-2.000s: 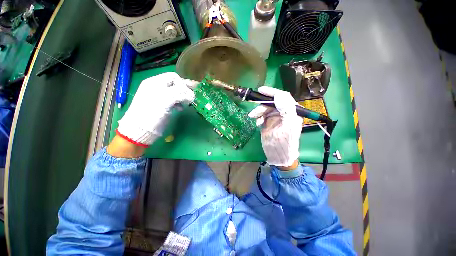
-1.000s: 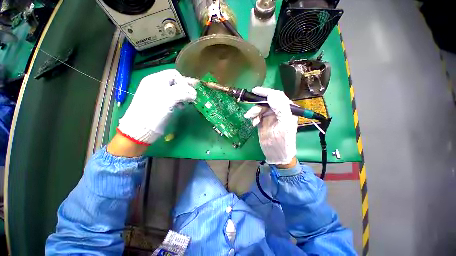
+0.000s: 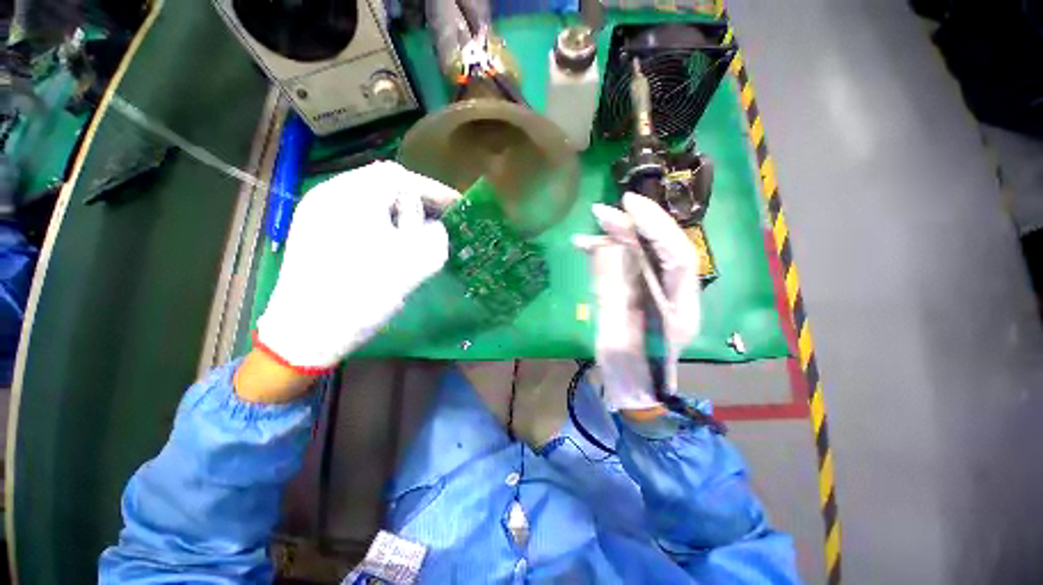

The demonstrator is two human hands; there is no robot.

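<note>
My left hand [image 3: 360, 251], in a white glove with a red cuff edge, holds the green circuit board [image 3: 494, 257] by its upper left end, tilted above the mat. A thin line of solder wire [image 3: 189, 146] runs from the upper left towards this hand. My right hand [image 3: 643, 286], also gloved and somewhat blurred, holds the soldering iron [image 3: 646, 143]. The iron's metal tip points up, away from the board, in front of the fan. Its handle is partly hidden by my fingers.
The fume hood [image 3: 492, 154] stands behind the board. A bottle [image 3: 574, 91], a black fan [image 3: 686, 86] and the iron stand [image 3: 691, 189] with a yellow sponge [image 3: 705, 254] are at right. A beige blower box [image 3: 343, 86] and a blue stick [image 3: 286, 183] are at left. A small silvery part [image 3: 737, 342] lies near the front.
The soldering iron has swung away from the board, and its tip now points up instead of left. The board has turned and shows shorter. The camera view has shifted slightly.
</note>
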